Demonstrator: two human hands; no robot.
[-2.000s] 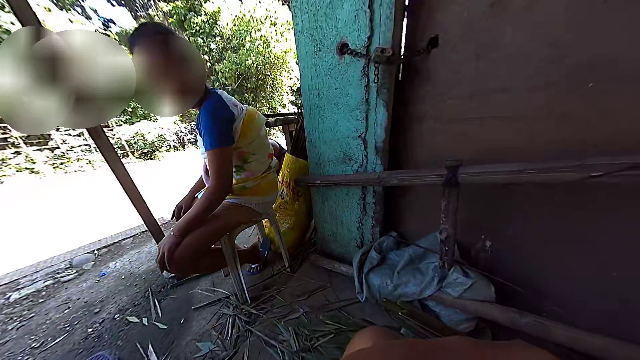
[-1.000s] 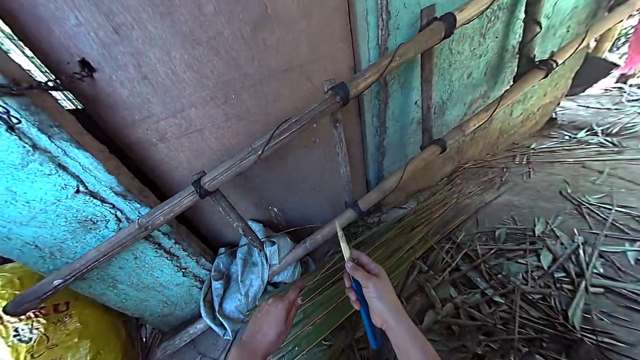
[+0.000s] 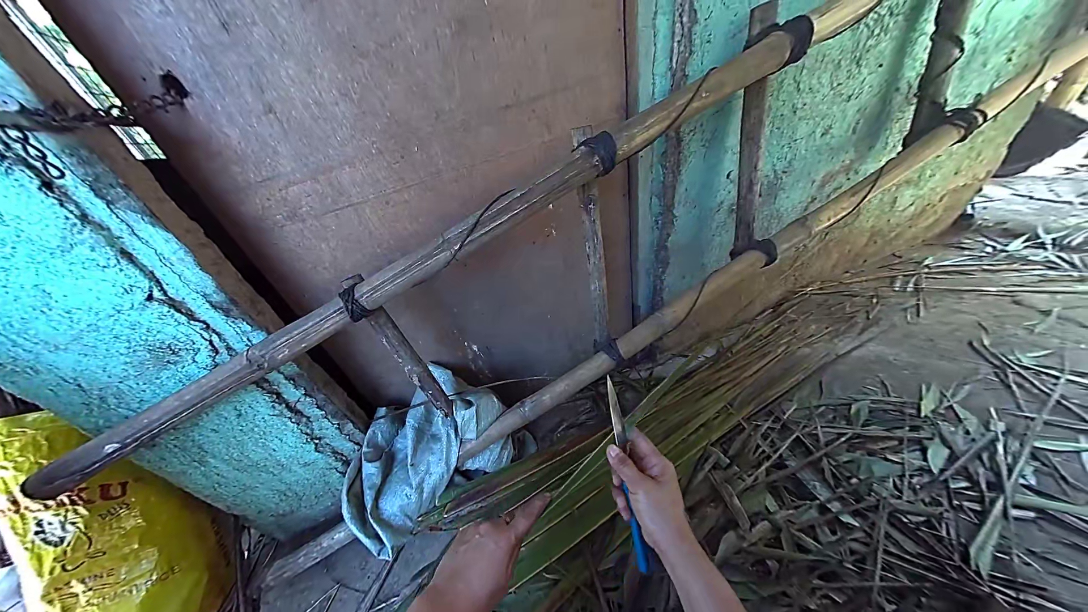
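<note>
My right hand is closed around the blue handle of a knife, its blade pointing up and away from me. Beneath and beside both hands lies a long bundle of green and brown palm fronds, fanned along the foot of the wall. My left hand rests at the near end of the fronds, thumb and finger at a leaf; whether it grips one cannot be told.
A bamboo ladder leans lengthwise along the brown door panel and turquoise wall. A grey-blue cloth sack hangs about its lower rail. A yellow sack stands at lower left. Cut leaves and stems litter the ground at right.
The view has swung from a seated person to the ladder and fronds. Since one second ago, my left hand has moved right, closer to the knife hand, which still holds the knife.
</note>
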